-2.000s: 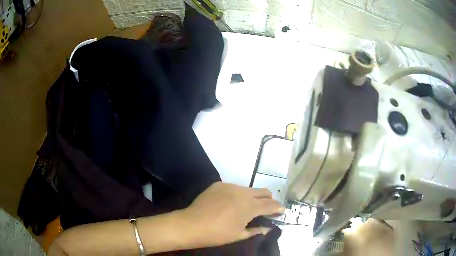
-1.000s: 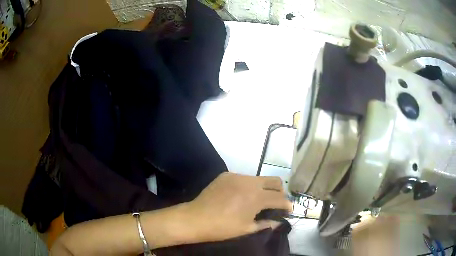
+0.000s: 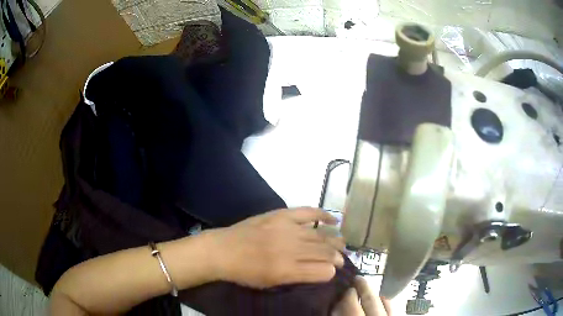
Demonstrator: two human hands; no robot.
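The cream-white sewing machine (image 3: 395, 185) stands at the right, with a dark patch on its front. The dark garment (image 3: 179, 148) lies in folds from the left to the needle area, navy-black on top and plum-brown (image 3: 247, 299) along the front. My left hand (image 3: 281, 247), with a bracelet on the wrist, lies flat on the cloth just left of the needle, fingers fairly straight. My right hand (image 3: 364, 299) shows only as fingers at the bottom edge, on the cloth edge below the needle; its grip is partly hidden. The presser foot area (image 3: 370, 262) is partly hidden by the machine head.
A brown guard (image 3: 43, 166) stands at the left. A yellow-green tool (image 3: 247, 9) lies by the white brick wall. A black scrap (image 3: 290, 91) is on the white table (image 3: 308, 129). Blue-handled snips (image 3: 544, 299) and a thin dark stick (image 3: 484, 279) lie at the lower right.
My right hand has moved left from behind the machine head to the cloth edge near my left hand. My left fingers have straightened over the cloth. The view has shifted slightly.
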